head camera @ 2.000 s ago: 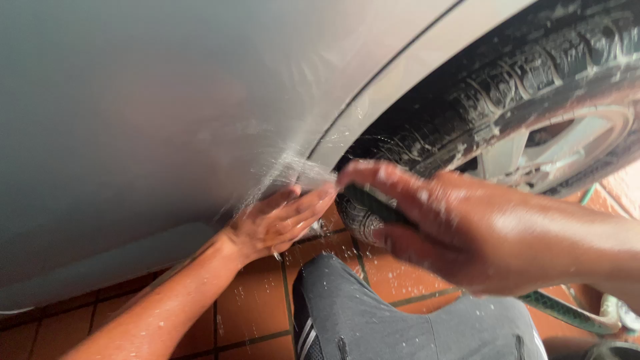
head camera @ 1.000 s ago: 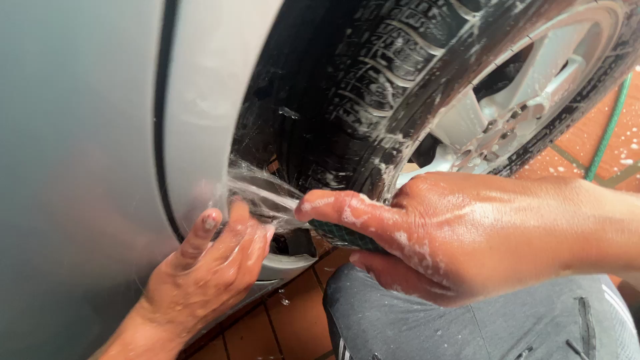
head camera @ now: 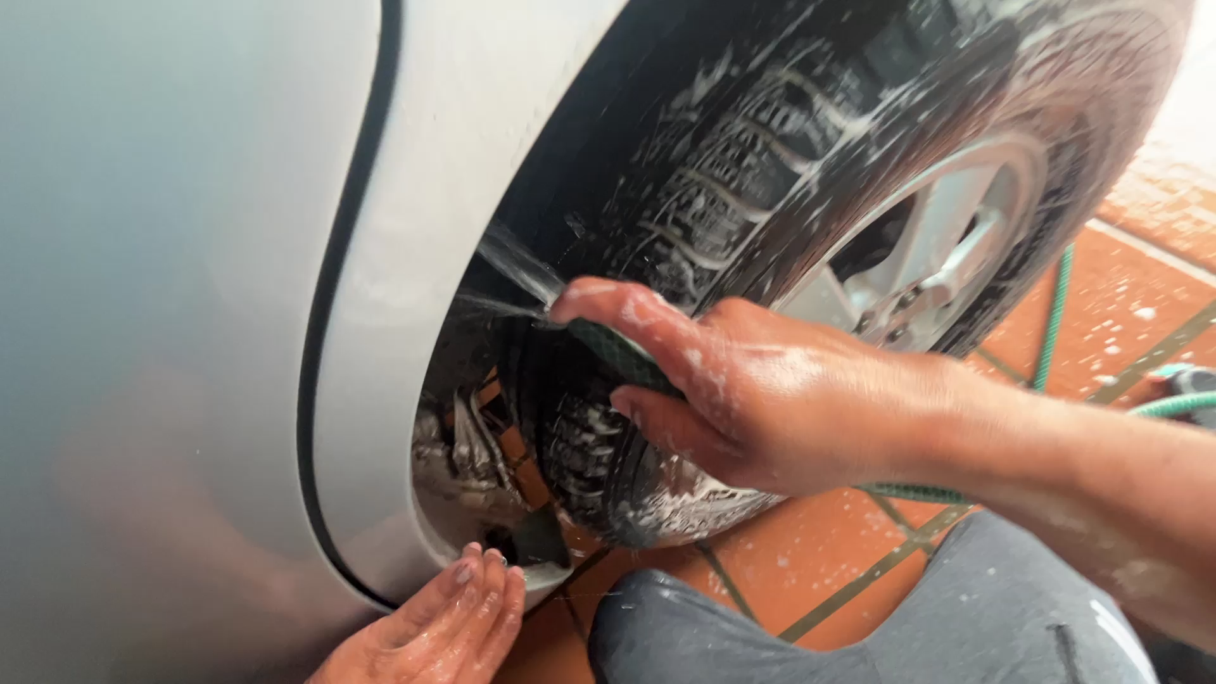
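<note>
My right hand (head camera: 722,399) grips the end of a green garden hose (head camera: 617,356), its index finger over the mouth. Water (head camera: 518,266) sprays out in a split jet toward the wheel well, between the silver car's fender (head camera: 456,123) and the wet, soapy tire (head camera: 722,190). At the bottom, my left hand (head camera: 446,617) holds nothing visible; its fingers are extended close together by the lower edge of the wheel arch. Whether they touch the body panel cannot be told.
The alloy wheel rim (head camera: 950,247) is right of the tire tread. More green hose (head camera: 1054,318) lies on the orange floor tiles (head camera: 817,560), which carry foam spots. My knee in grey trousers (head camera: 760,622) is below.
The water jet, at the body panel's edge two seconds ago, now goes into the wheel well. My left hand has moved down, away from the jet. The view has shifted toward the wheel.
</note>
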